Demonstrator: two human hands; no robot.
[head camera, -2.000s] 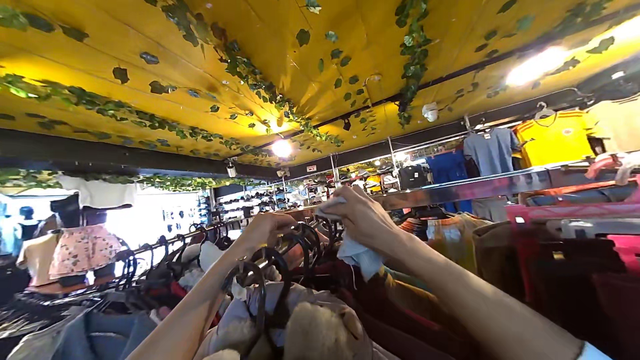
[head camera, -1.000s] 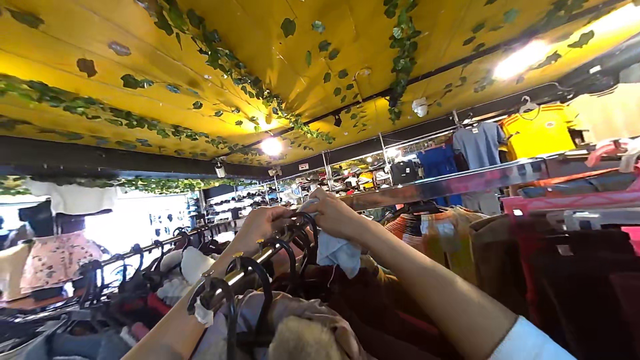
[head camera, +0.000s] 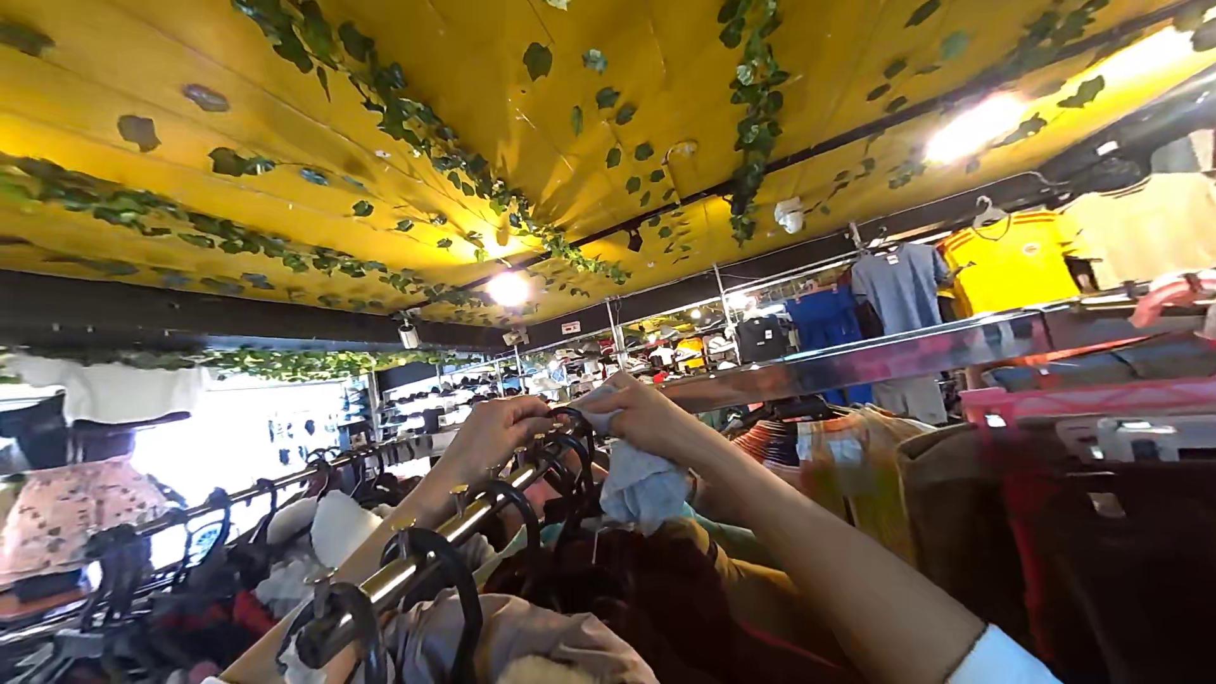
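Note:
Both hands are raised at a brass-coloured clothes rail (head camera: 465, 527) that runs away from me. My left hand (head camera: 494, 437) lies at the far part of the rail with curled fingers, beside the black hangers; whether it grips anything cannot be told. My right hand (head camera: 646, 418), just to the right of the rail, is closed on a light blue cloth (head camera: 644, 484), which hangs below its fingers. Black hangers (head camera: 461, 570) hook over the rail. Under them hang a mauve garment (head camera: 513, 632) and dark red and mustard garments.
A second hanger-filled rail (head camera: 256, 489) stands at the left. To the right are racks of trousers (head camera: 959, 494) and a metal shelf edge (head camera: 883, 347). A yellow shirt (head camera: 1012, 261) and a blue-grey shirt (head camera: 902, 285) hang high. Ivy garlands (head camera: 755, 114) trail from the ceiling.
The hangers at the near end of the rail sit farther apart in view, and more of the bare rail shows. My right hand still has the light blue cloth. The view has shifted somewhat.

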